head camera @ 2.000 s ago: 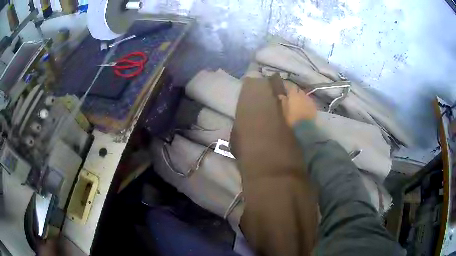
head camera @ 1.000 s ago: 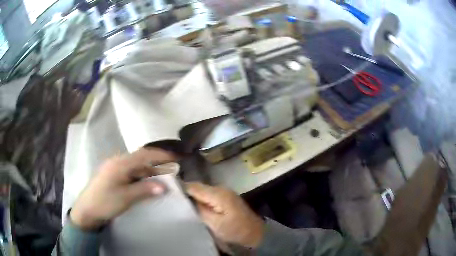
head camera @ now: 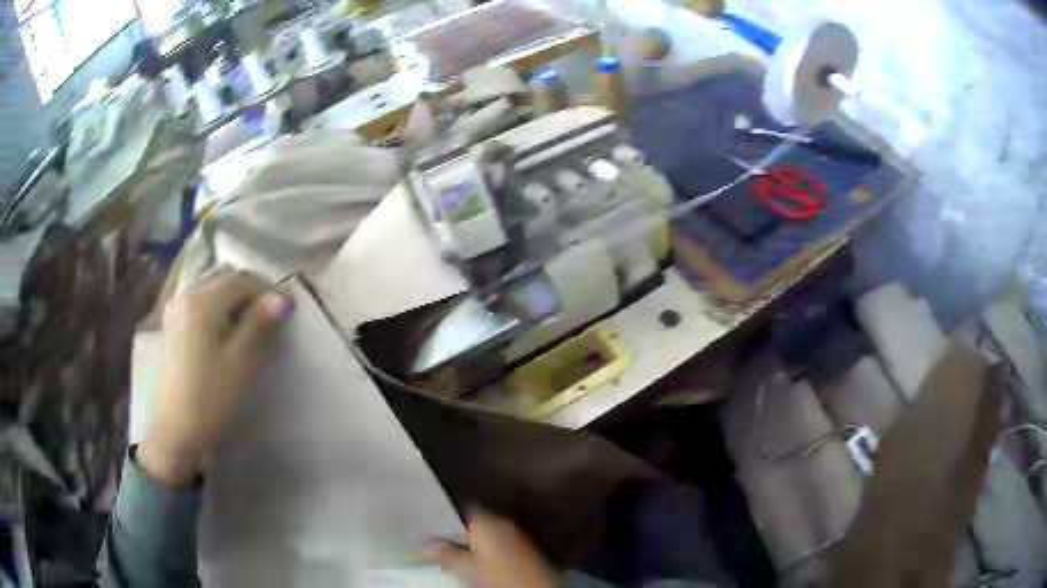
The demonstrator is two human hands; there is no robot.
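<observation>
A pale beige-grey garment panel [head camera: 310, 448] hangs in front of me, its long edge running from upper left to lower right, with brown cloth [head camera: 505, 459] under and beside it. My left hand [head camera: 218, 356] grips the panel's upper end near the corner. My right hand [head camera: 499, 557], blurred at the bottom edge, is at the panel's lower edge; its hold is unclear. The overlock machine [head camera: 465, 213] stands ahead, with more pale cloth [head camera: 390, 270] lying left of its head and by its silvery cloth plate [head camera: 465, 335].
A yellow-framed cut-out [head camera: 574, 368] is in the machine table. Red-handled scissors [head camera: 790, 193] lie on the blue mat [head camera: 735, 247]. A tape reel [head camera: 809, 71] is by the wall. Tied bundles [head camera: 804, 459] and a long brown piece [head camera: 924, 471] lie at right.
My left hand has moved up and my right hand down along the panel, so they are farther apart. The panel is spread longer and more brown cloth shows beside it.
</observation>
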